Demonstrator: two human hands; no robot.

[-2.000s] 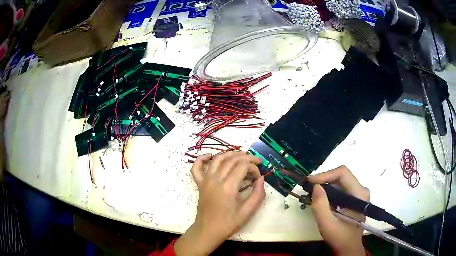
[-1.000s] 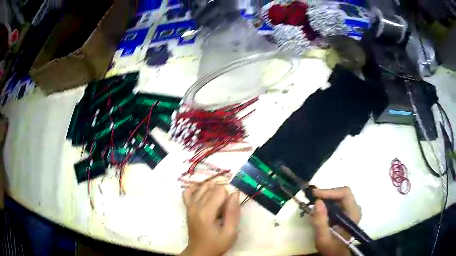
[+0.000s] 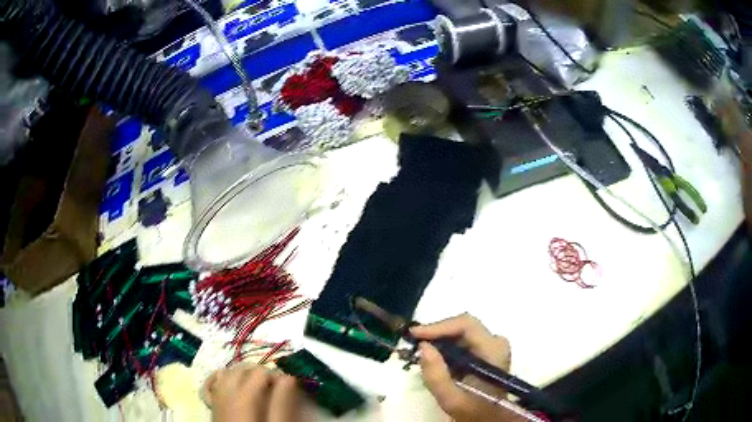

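My right hand (image 3: 466,371) grips the black soldering iron (image 3: 486,372); its tip end and guide tube are over the front of the overlapping row of dark panels (image 3: 404,222), by the green-striped front panel (image 3: 350,331). A separate green-striped panel (image 3: 326,383) lies tilted nearer me. My left hand (image 3: 256,396), blurred and cut off by the bottom edge, is at that panel's left end, fingers curled. Whether it grips the panel or a lead is hidden. The pile of red and black leads (image 3: 256,288) with white plugs lies beyond my left hand.
Wired panels (image 3: 124,321) lie piled at left, below a brown box (image 3: 66,206). The clear fume hood (image 3: 247,206) stands behind the leads. Bundled leads (image 3: 363,74), a solder spool (image 3: 474,37) and the soldering station (image 3: 536,157) are behind. Red loops (image 3: 571,262) and green-handled cutters (image 3: 688,198) lie right.
The view has swung right, showing more of the station and cutters. The panel near my left hand has come away from the row's front, towards me and left. The iron stays in my right hand.
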